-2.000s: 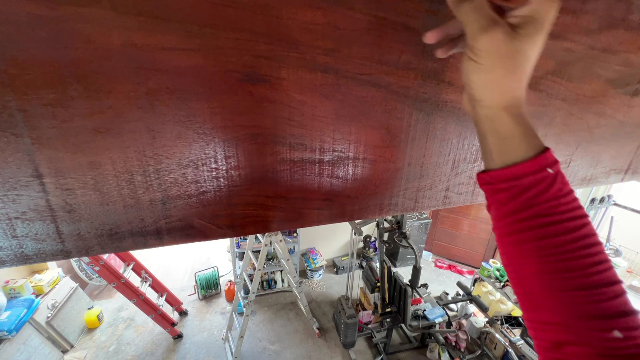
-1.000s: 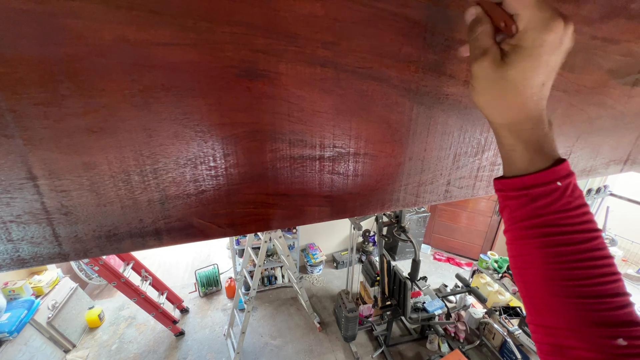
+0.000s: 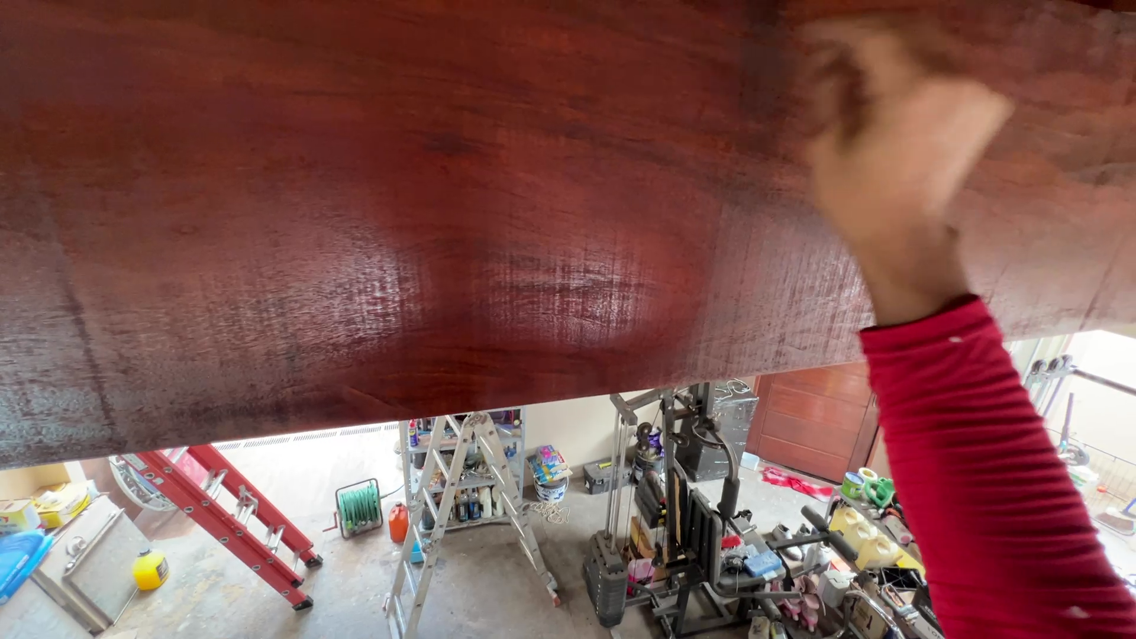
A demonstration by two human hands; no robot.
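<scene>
A broad reddish-brown stained wood panel [image 3: 426, 213] fills the upper part of the head view, glossy and wet-looking in places. My right hand [image 3: 896, 151], in a red sleeve, is raised at the upper right in front of this surface. Motion blurs it strongly. Its fingers curl around something dark and reddish that is too blurred to name. Whether the hand touches the panel cannot be told. My left hand is out of view.
Below the panel's lower edge stand a red ladder [image 3: 222, 524], an aluminium stepladder [image 3: 444, 515] and a weight-training machine [image 3: 692, 532]. A green hose reel [image 3: 358, 508], an orange container [image 3: 398, 524] and a wooden door [image 3: 812, 422] are farther off. Clutter covers the floor at lower right.
My right hand was higher, near the top edge, two seconds ago, then a little to the right one second ago. Now it is slightly farther left and blurred.
</scene>
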